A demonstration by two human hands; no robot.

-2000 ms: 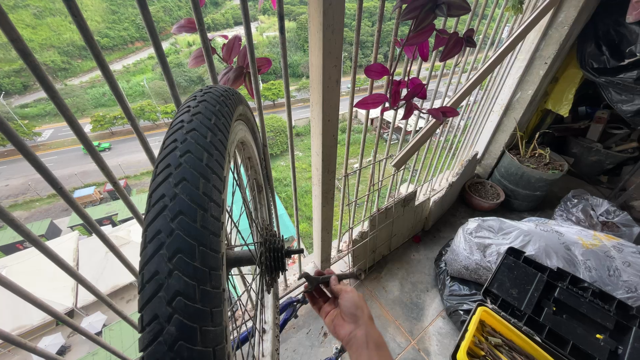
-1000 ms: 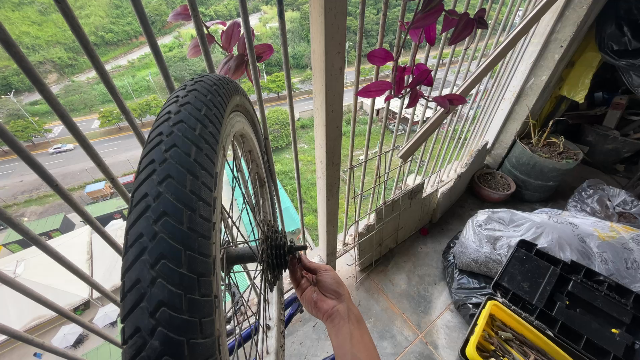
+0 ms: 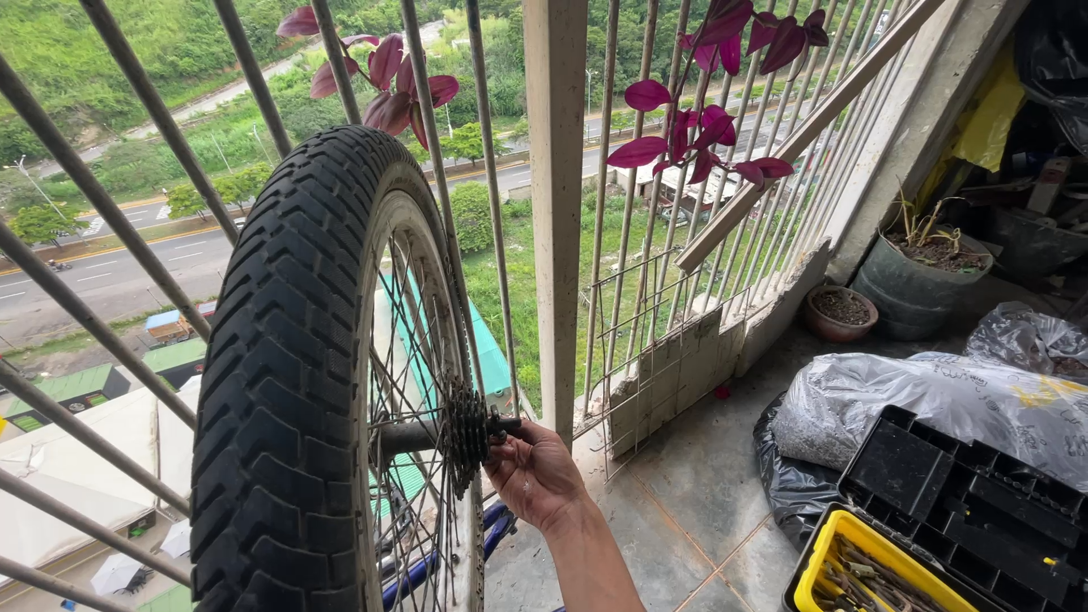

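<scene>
A bicycle wheel with a black chevron-tread tire (image 3: 285, 391) stands upright on the left of the head view, close to the camera. Thin spokes run from its pale rim to the hub (image 3: 408, 437). The sprocket cassette (image 3: 466, 438) sits on the hub's right side, with the axle end (image 3: 508, 423) sticking out beyond it. My right hand (image 3: 535, 476) is at that axle end, thumb and fingers closed around a small dark metal piece, which the fingers partly hide. Below the hand shows a blue bicycle frame tube (image 3: 411, 581). My left hand is not in view.
Metal window bars (image 3: 497, 212) and a post (image 3: 557, 212) rise behind the wheel. On the tiled floor (image 3: 680, 510) at right are an open black toolbox (image 3: 952, 501) with a yellow tray (image 3: 816, 565), plastic bags (image 3: 926, 399) and plant pots (image 3: 840, 313).
Two seconds ago my right hand held a dark wrench below the axle; that wrench is no longer visible. The hand has moved up to the axle end, and its fingers are there now.
</scene>
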